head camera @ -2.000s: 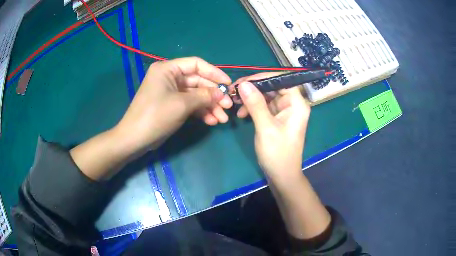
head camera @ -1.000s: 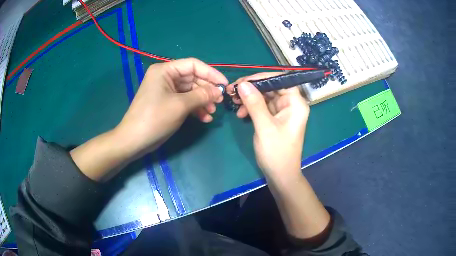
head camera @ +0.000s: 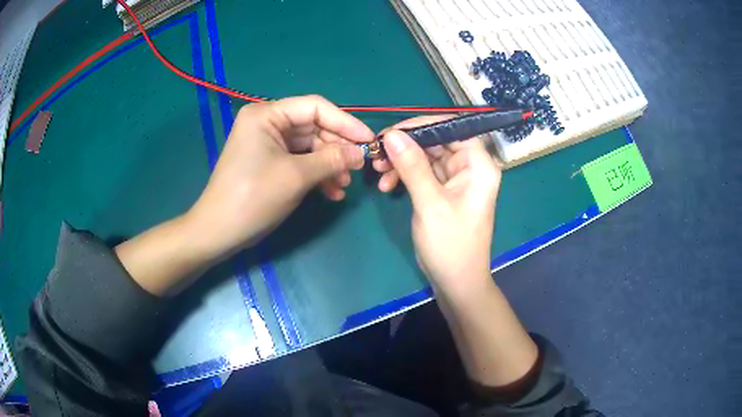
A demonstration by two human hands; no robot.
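My left hand (head camera: 281, 167) pinches a tiny shiny unit (head camera: 366, 151) between thumb and fingertips, mostly hidden by them. My right hand (head camera: 451, 195) holds a black tape-wrapped test probe (head camera: 464, 129). Its coppery tip is at the unit and seems to touch it. The red test lead (head camera: 191, 77) runs from the probe's rear end behind my hands to the upper left. A heap of loose black units (head camera: 517, 85) lies on the white slotted tray (head camera: 598, 77) at the upper right.
A green label (head camera: 618, 178) with handwriting is at the table's right edge. Blue tape (head camera: 205, 98) crosses the green mat. A small brown piece (head camera: 38, 132) lies at the upper left. Stacked trays (head camera: 154, 18) stand at the top left. Something blue (head camera: 191, 397) shows below the table edge.
The unit and the probe tip have come together from a small gap. The dark piece below my fingertips a second ago no longer shows. The probe's rear end has shifted slightly left and up.
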